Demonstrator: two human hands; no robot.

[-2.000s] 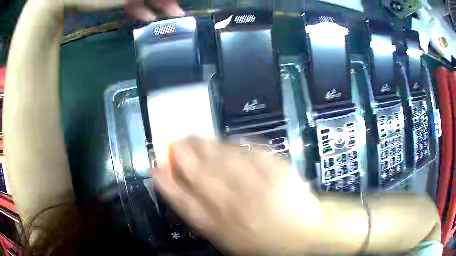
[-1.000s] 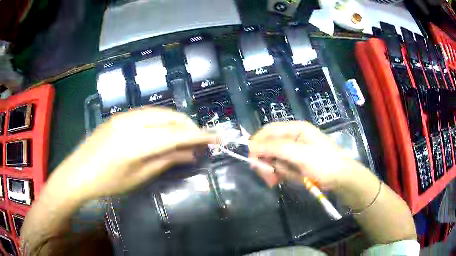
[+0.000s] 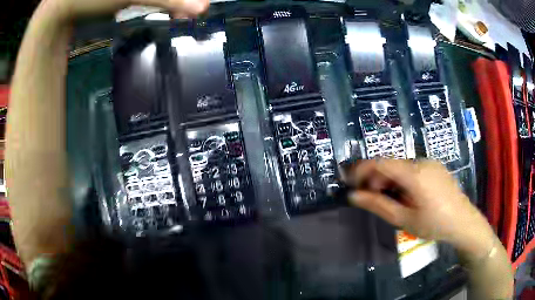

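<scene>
Several black flip phones lie opened long, side by side in a clear blister tray [image 3: 103, 158]. The middle phone [image 3: 285, 55] shows "4G LTE" on its blank glossy half and a white-numbered keypad. My right hand [image 3: 410, 196] is at the tray's right half, its bent fingertips close to that phone's lower right edge. An orange-and-white tool [image 3: 417, 258] sticks out below its palm, apparently held. My left hand [image 3: 190, 7] is at the top edge above the left phones, partly cut off and blurred, its arm running down the left side. Whether it holds anything is hidden.
A thick red foam tray [image 3: 495, 140] with more phones stands at the right. A small blue-and-white block [image 3: 471, 124] lies between it and the clear tray. White papers [image 3: 498, 32] are at the back right. More red shows at the left edge.
My hands were together over the keypads and are now apart. My left hand has moved to the far edge, my right hand a little right. The phones appear larger in view.
</scene>
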